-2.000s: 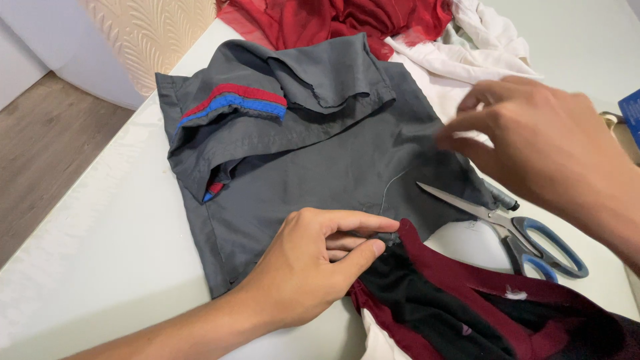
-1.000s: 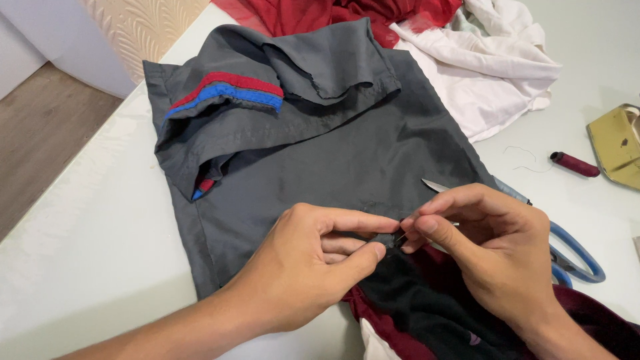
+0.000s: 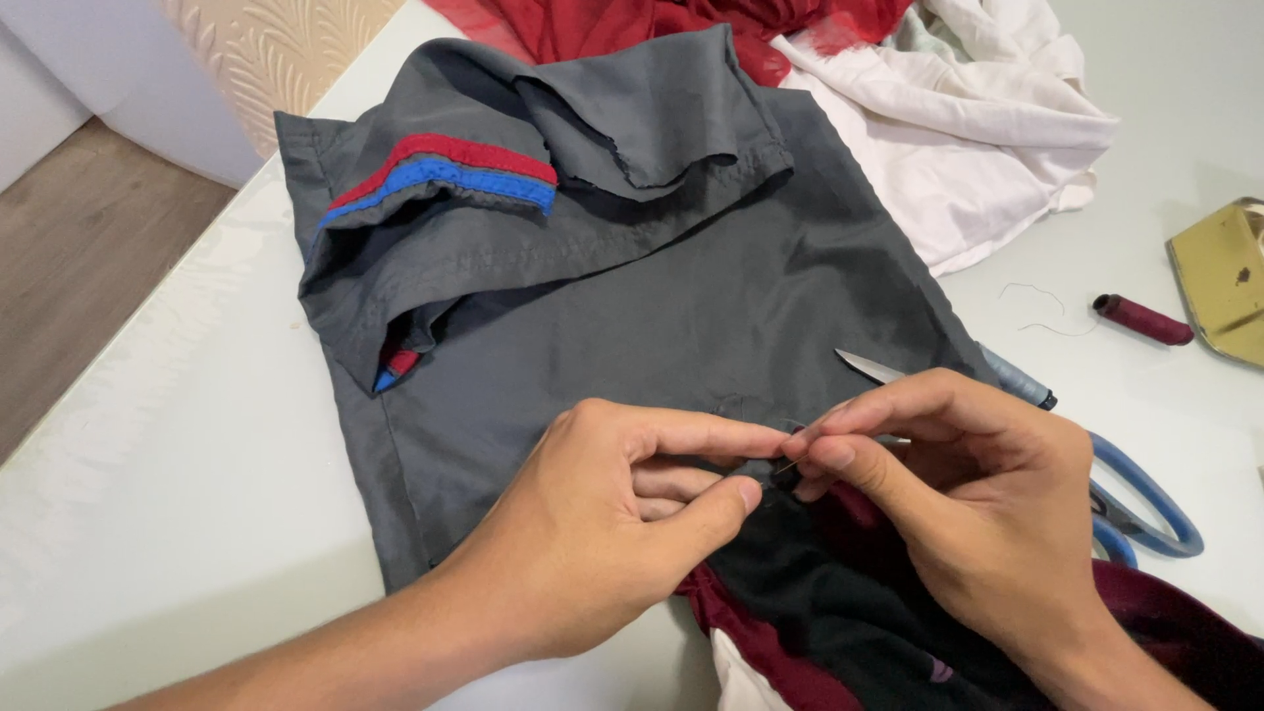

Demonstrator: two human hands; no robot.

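Observation:
My left hand (image 3: 632,513) pinches the edge of a black and maroon garment (image 3: 820,583) between its fingers and thumb. Beside it, my right hand (image 3: 948,494) holds a thin sewing needle (image 3: 787,466) between thumb and forefinger, at the cloth by my left fingertips. Both hands are over the lower edge of a grey cloth (image 3: 632,326) with a red and blue striped band (image 3: 444,178). Scissors with blue handles (image 3: 1150,513) lie under and behind my right hand, one blade tip showing. A spool of pale blue-grey thread (image 3: 1017,375) lies near them.
A maroon thread spool (image 3: 1143,319) with loose thread lies at the right, near a yellowish metal object (image 3: 1224,276). Red sheer fabric (image 3: 632,25) and white cloth (image 3: 968,128) are bunched at the back of the white table (image 3: 178,474). Its edge runs diagonally at the left.
My right hand, raised above the scissors two seconds ago, has come down and left to my left fingertips. It now covers part of the scissors. My left hand stays at the cloth.

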